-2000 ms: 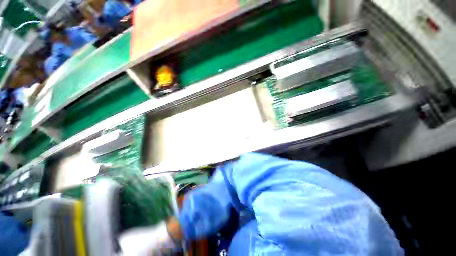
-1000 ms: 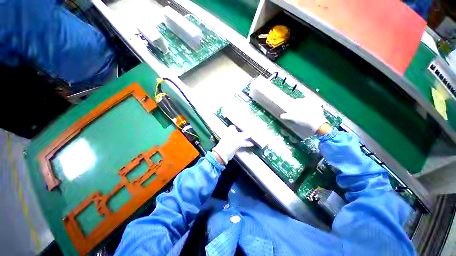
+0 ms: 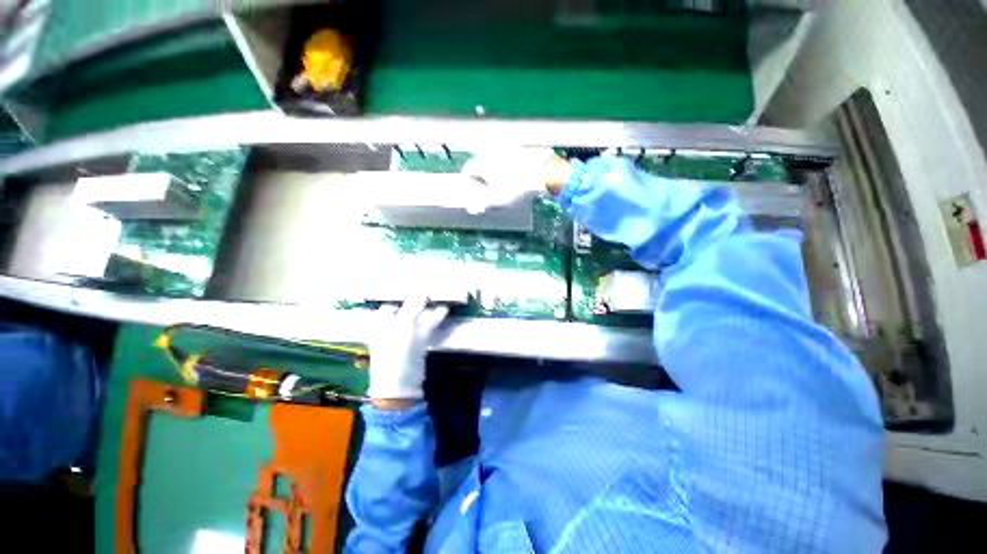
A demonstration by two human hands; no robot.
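Observation:
A green circuit board lies on the metal-railed conveyor in front of me. A pale heatsink block stands along its far part; glare washes out its near left part. My right hand, in a white glove, holds the board at its far side, over the heatsink's far edge; its fingertips are blurred. My left hand, also white-gloved, reaches over the near rail with its fingertips on the board's near edge, beside a dark strip.
More boards lie left and right on the conveyor. An orange fixture and a black power driver with cable lie on the green mat at lower left. A yellow object sits in a shelf bin. A blue sleeve shows far left.
The view swung from bench and conveyor at a slant to the conveyor nearly level. Both hands stay at the board, which now lies straighter between the rails. The fixture is lower in view.

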